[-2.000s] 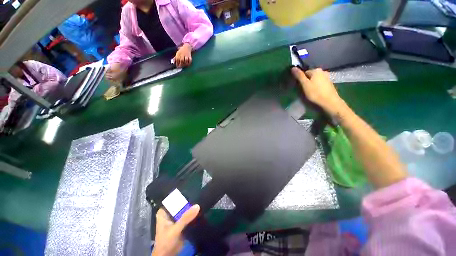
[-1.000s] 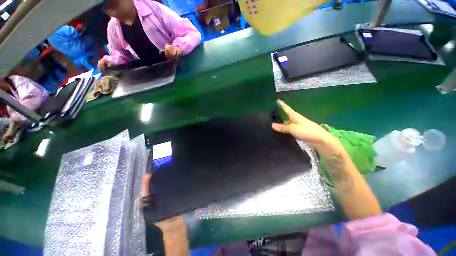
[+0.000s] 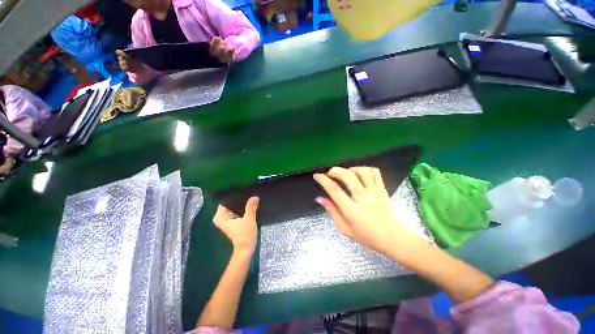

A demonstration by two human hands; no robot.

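Observation:
A flat black panel unit is held tilted up above the bubble wrap sheet, its long edge towards the far side. My left hand grips its left end, thumb on the near face. My right hand is at the middle of its upper long edge, fingers bent over the edge; the fingertips are partly hidden. A crumpled green cloth lies to the right of the bubble wrap sheet.
A stack of bubble bags stands at left. A white bottle lies right of the cloth. Two more black panels lie on bubble wrap across the green bench. A person in a pink smock holds another panel opposite.
The panel has gone from showing its broad labelled face to being tilted up, label out of sight. My right hand has moved left from its right corner to the middle edge.

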